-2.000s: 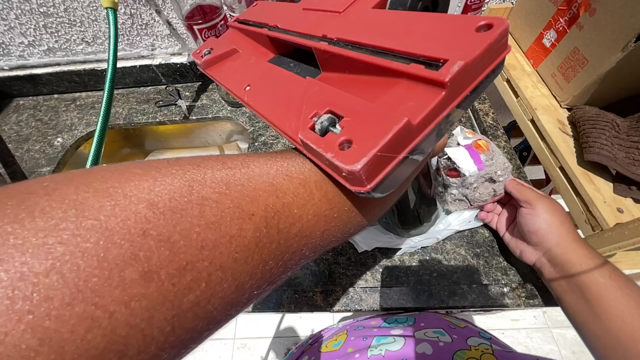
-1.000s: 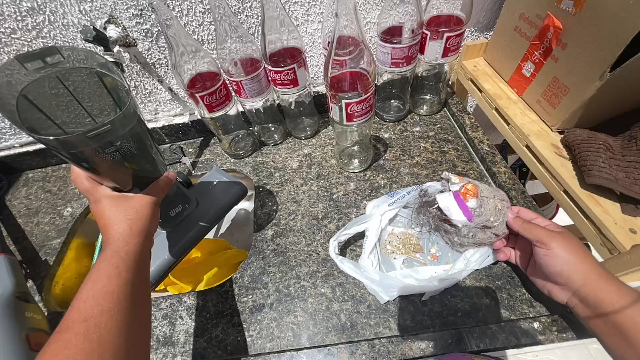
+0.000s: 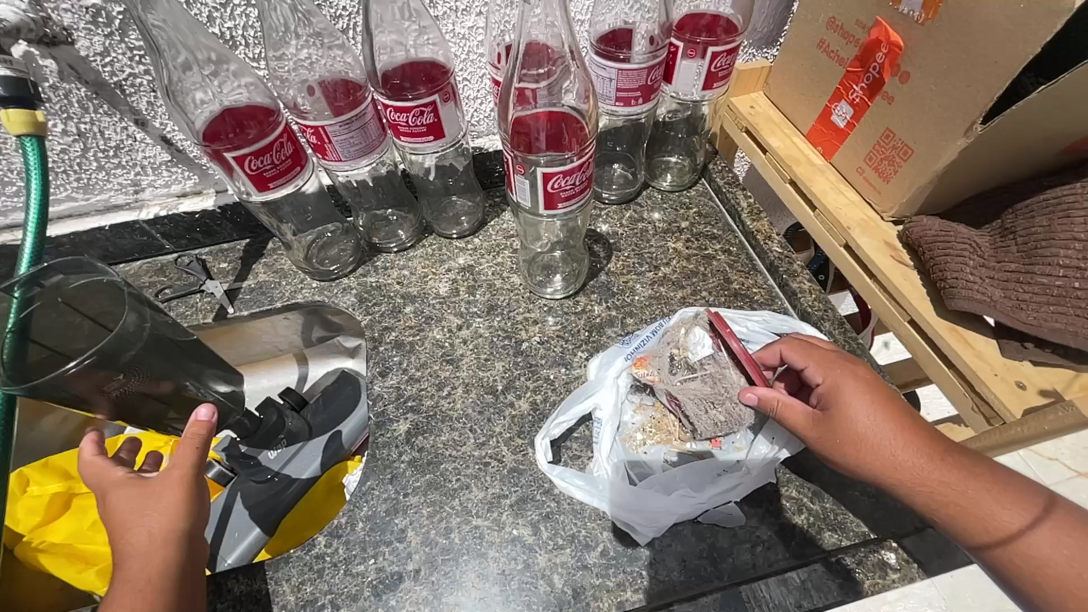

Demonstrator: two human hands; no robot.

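Note:
My left hand (image 3: 153, 493) is spread, palm up, just below a smoky clear plastic vacuum canister (image 3: 119, 357); its fingers are apart and do not close on it. The canister joins a grey vacuum floor head (image 3: 280, 476) lying in the metal sink (image 3: 327, 327). On the right, my right hand (image 3: 807, 391) pinches a thin dark-red strip-like piece (image 3: 738, 348) between thumb and fingers. That piece is at the edge of a matted grey clump of dust and debris (image 3: 714, 395), over an open white plastic bag (image 3: 637, 501) that has loose crumbs inside.
Several glass Coca-Cola bottles (image 3: 552, 187) stand along the back of the granite counter (image 3: 442, 408). Scissors (image 3: 200, 285) lie behind the sink, which also holds yellow cloth or plastic (image 3: 59, 510). A green hose (image 3: 30, 195) hangs left. A cardboard box (image 3: 918, 110) and brown textile (image 3: 1011, 255) rest on a wooden frame right.
My left hand has let go of the vacuum part, which it held a second ago. The dust clump, held up by my right hand before, is now lower over the bag.

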